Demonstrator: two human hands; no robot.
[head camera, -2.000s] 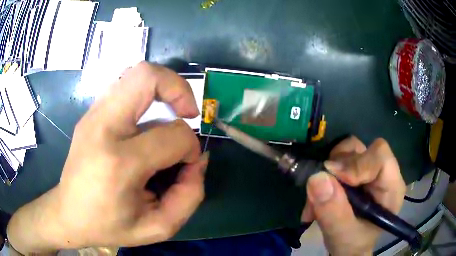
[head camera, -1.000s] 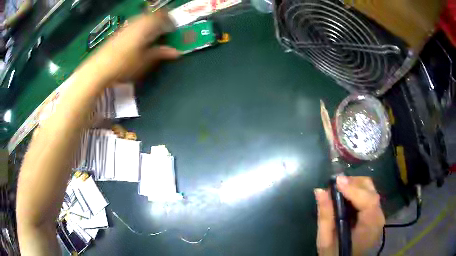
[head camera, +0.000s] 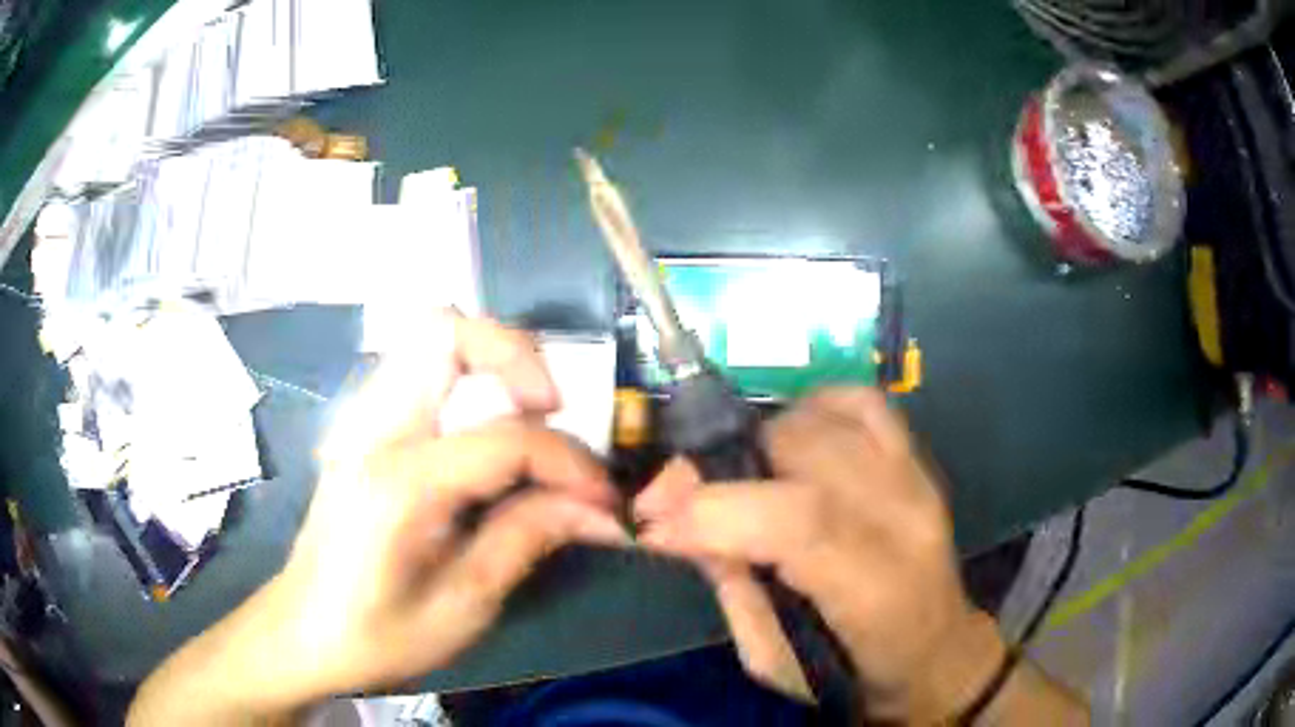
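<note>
A green circuit board (head camera: 838, 362) lies on the dark green mat, washed out by glare, with an orange tab (head camera: 910, 367) at its right end. A white LCD panel (head camera: 585, 391) with an orange flex tab (head camera: 629, 421) is left of the board; whether they touch is unclear. My right hand (head camera: 838, 526) holds the soldering iron (head camera: 646, 291), its tip pointing up and left above the board's left end. My left hand (head camera: 455, 518) is bent in front of the panel, partly hiding it. Both hands' fingertips meet below the flex tab; anything pinched there is too small to tell.
Fanned piles of white panels (head camera: 213, 234) and a loose heap (head camera: 178, 412) lie at left. A round red-and-white tin (head camera: 1058, 171) with a silvery top stands at upper right. A wire fan guard (head camera: 1136, 26) is at the top right edge. A black cord (head camera: 1236, 455) hangs at right.
My left hand has come back from the far green strip, where it held a board. A board and panel now lie in front of me. My right hand has moved left with the iron.
</note>
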